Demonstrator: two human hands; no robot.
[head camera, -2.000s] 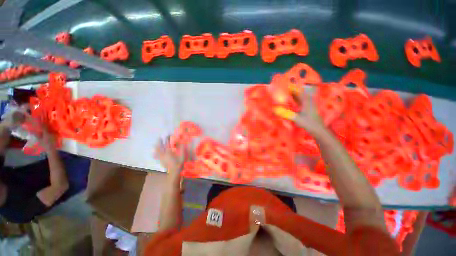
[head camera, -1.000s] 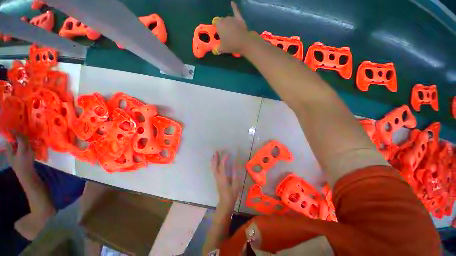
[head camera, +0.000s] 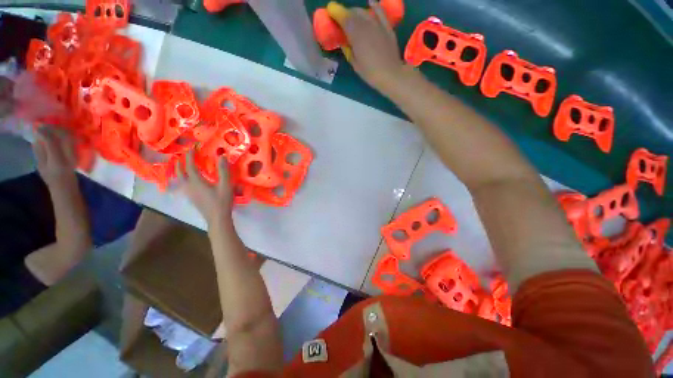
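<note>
My right hand (head camera: 365, 43), with yellow covers on its fingertips, is over the green belt at the top. Its fingers are closed on an orange-red controller shell (head camera: 327, 31), whose two ends show on either side of the hand. My left hand (head camera: 208, 189) is at the front edge of an overlapping pile of shells (head camera: 257, 148) on the white table. Its fingers are spread and touch the pile; no shell is visibly gripped, though the fingertips are partly lost among the shells.
More shells (head camera: 518, 80) lie in a row on the belt (head camera: 590, 44). A grey metal bar (head camera: 291, 33) projects beside my right hand. Other shells (head camera: 419, 225) lie on the white table (head camera: 347, 170), with a heap at right. Another person's arm (head camera: 63, 199) is at left. An open carton (head camera: 173, 269) is below.
My left hand has moved left from bare table to the pile. My right hand stays over the belt, now closer to the metal bar. The view has shifted left.
</note>
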